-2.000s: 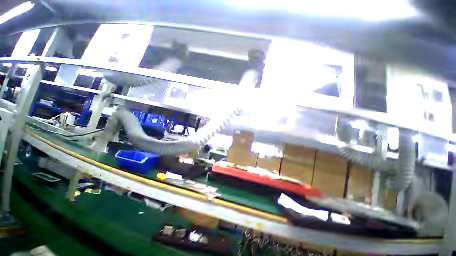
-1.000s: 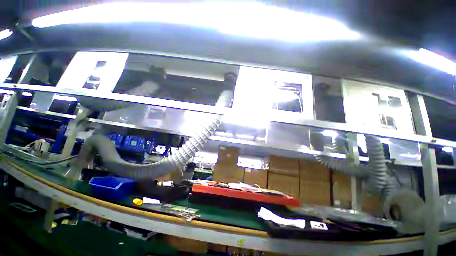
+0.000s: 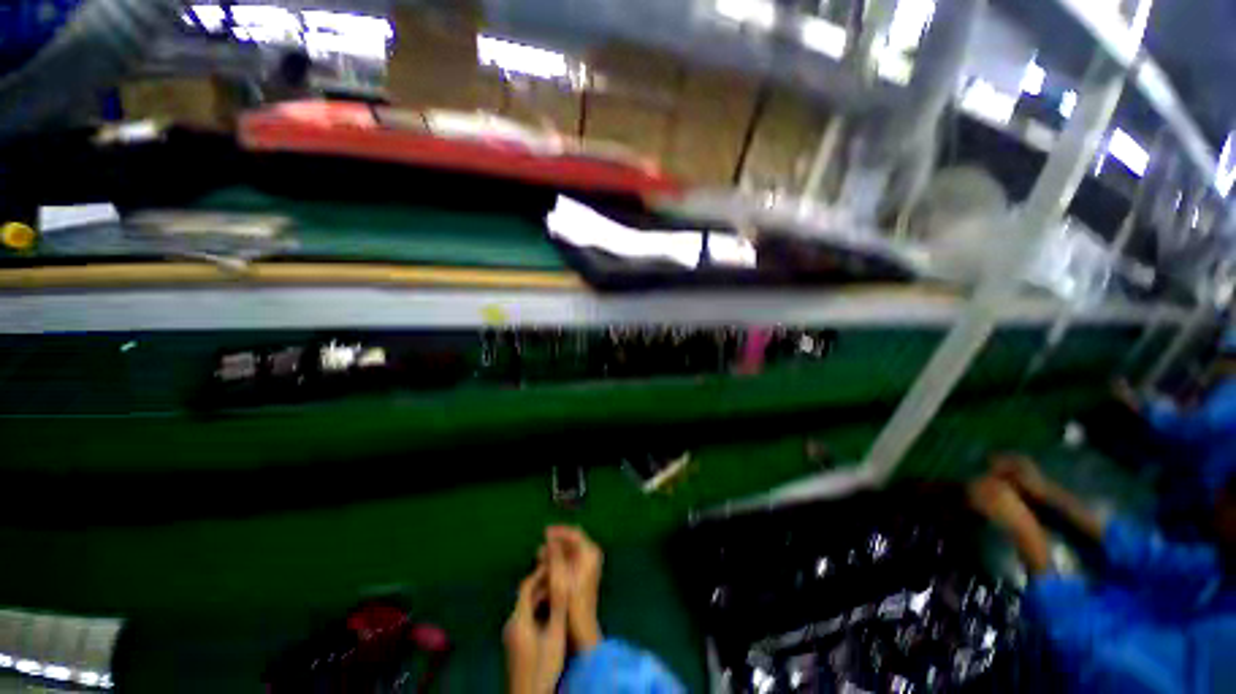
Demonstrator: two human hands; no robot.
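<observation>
My left hand (image 3: 534, 626) and my right hand (image 3: 582, 586) are close together at the bottom centre, fingertips touching or nearly so. A small dark spot shows between them, too blurred to tell if it is a held part. Black and red housings (image 3: 377, 626) lie in a blurred heap left of my hands. A small dark piece with a pale edge (image 3: 568, 484) and a pale strip-like piece (image 3: 666, 472) lie beyond my hands on the green surface.
A black blister tray (image 3: 840, 583) with shiny pockets is at the right. Beyond it are a person's hands (image 3: 1017, 504) and blue sleeves. A long black tray (image 3: 292, 372) lies across the belt. A white-edged shelf (image 3: 407, 309) holds a red-topped item (image 3: 447, 147). A slanted post (image 3: 949, 366) stands at right.
The view has swung down from the shelf and ducts to the bench. My hands, the blister tray and the neighbouring person have come into view.
</observation>
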